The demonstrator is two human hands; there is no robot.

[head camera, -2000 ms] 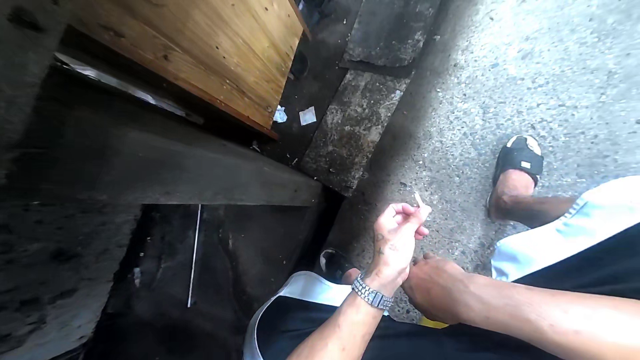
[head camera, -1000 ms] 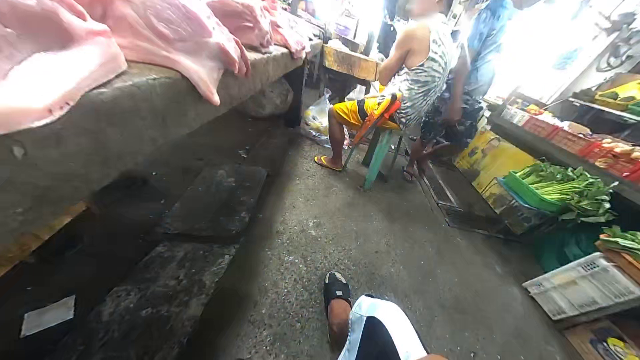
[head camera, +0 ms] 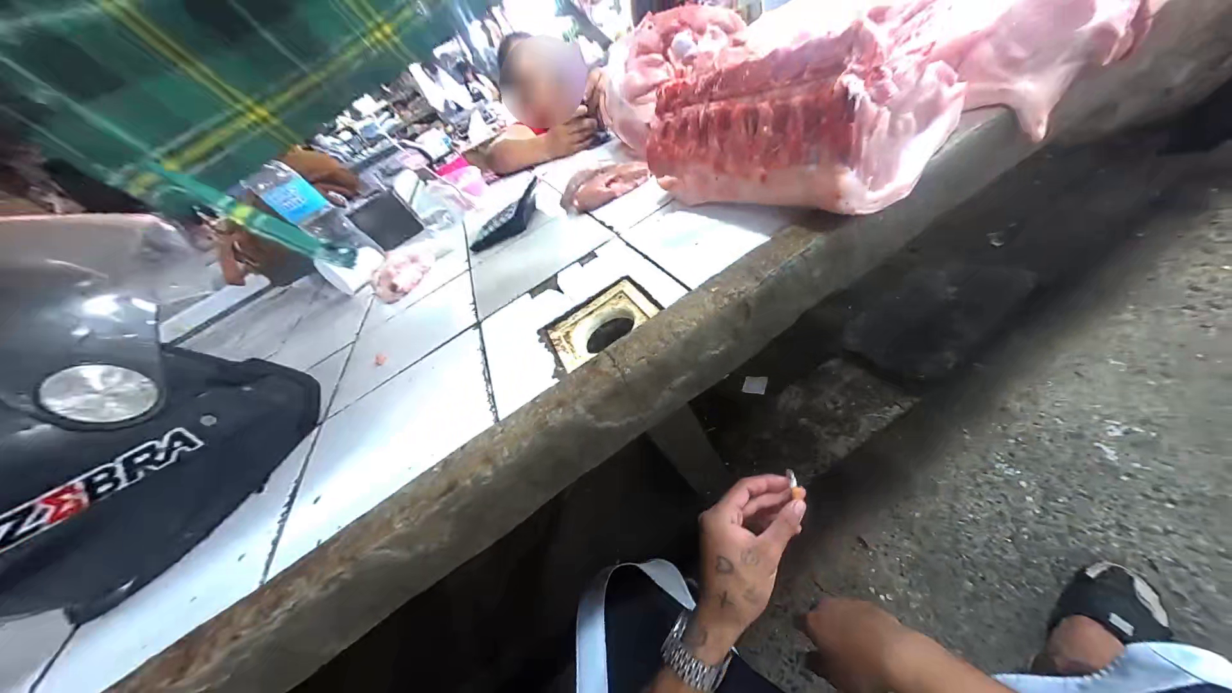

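My left hand (head camera: 746,549), with a metal-link watch (head camera: 691,654) at the wrist, pinches a short cigarette (head camera: 793,484) between thumb and fingers, just off the counter's concrete edge. Low in the view, my right hand (head camera: 837,626) hangs beside the left wrist, its fingers mostly hidden; whether it holds anything does not show. Above them, a large slab of raw pork ribs (head camera: 760,125) lies on the white tiled counter (head camera: 423,385), near a square drain fitting (head camera: 602,322) set in the tiles.
A black weighing scale (head camera: 164,472) stands at left on the counter. Farther back are a calculator (head camera: 507,217), a plastic bottle (head camera: 294,197) and small meat scraps (head camera: 402,272). A person (head camera: 544,96) leans at the far side. Green plaid cloth (head camera: 212,87) hangs upper left; concrete floor (head camera: 1020,462) lies right.
The view has swung strongly, from the floor and aisle to the tiled counter. Both hands, out of sight or nearly so one second ago, are in view. The cigarette was in the left hand two seconds ago too.
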